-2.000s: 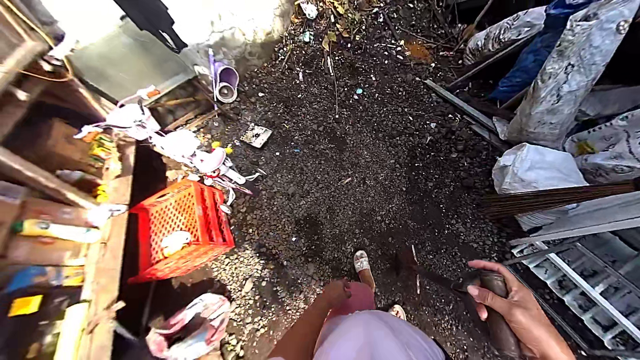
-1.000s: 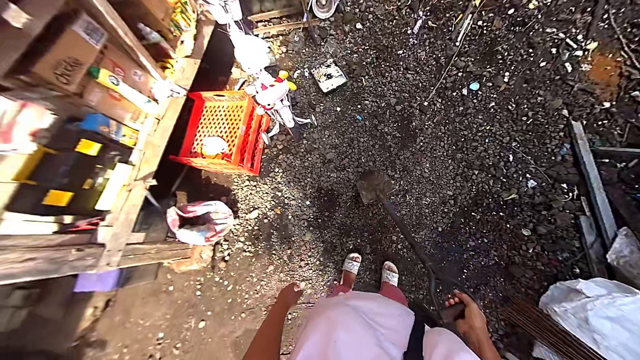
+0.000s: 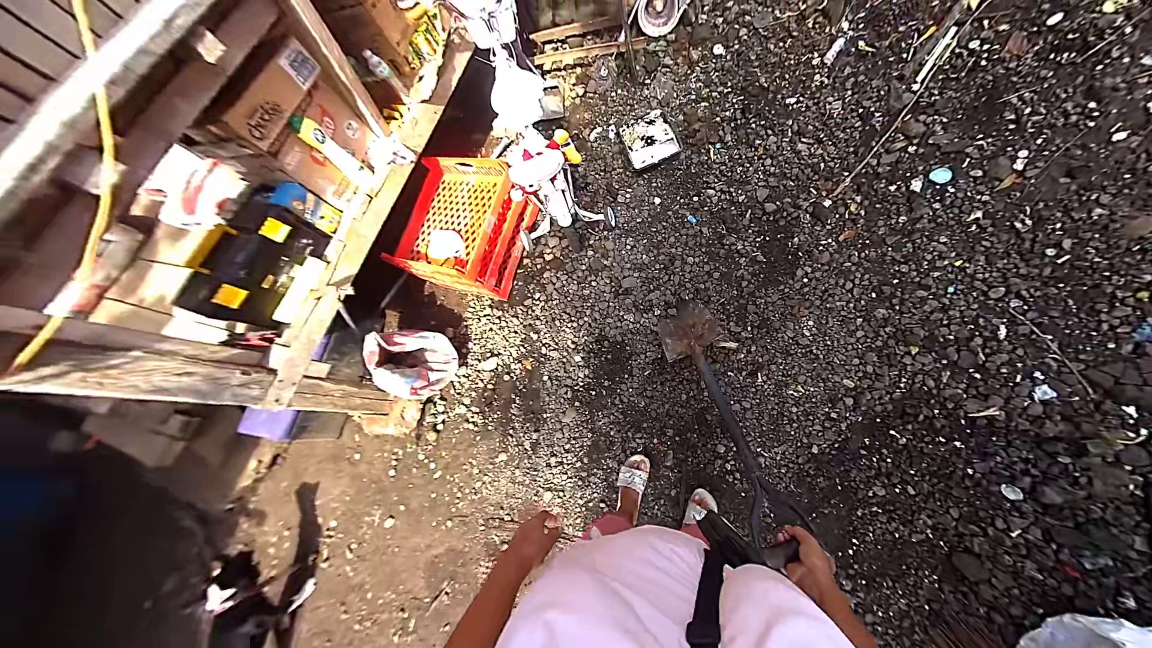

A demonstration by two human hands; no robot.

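My right hand (image 3: pixel 807 555) is closed round the grip of a long-handled shovel (image 3: pixel 733 423), beside my waist. The dark shaft slants away to the upper left, and its dirty metal blade rests on the gravel (image 3: pixel 810 270) in front of my feet. My left hand (image 3: pixel 536 533) hangs at my left side with nothing seen in it; its fingers are partly curled and small in view, so their closure is unclear. A black strap (image 3: pixel 706 598) hangs down over my pale shirt. White sandals (image 3: pixel 633 474) are on my feet.
Ahead to the left, a red-orange plastic crate (image 3: pixel 463 220) stands beside a small white bicycle (image 3: pixel 544 175). Nearer is an open white-and-red sack (image 3: pixel 410 364). A wooden stall (image 3: pixel 310 333) with cardboard boxes (image 3: pixel 270 103) fills the left. A dirty square object (image 3: pixel 650 140) lies on the gravel.
The view has swung to the right and then back left, showing more of the wooden stall. My right hand has kept hold of the shovel, whose blade is now in plain sight on the gravel.
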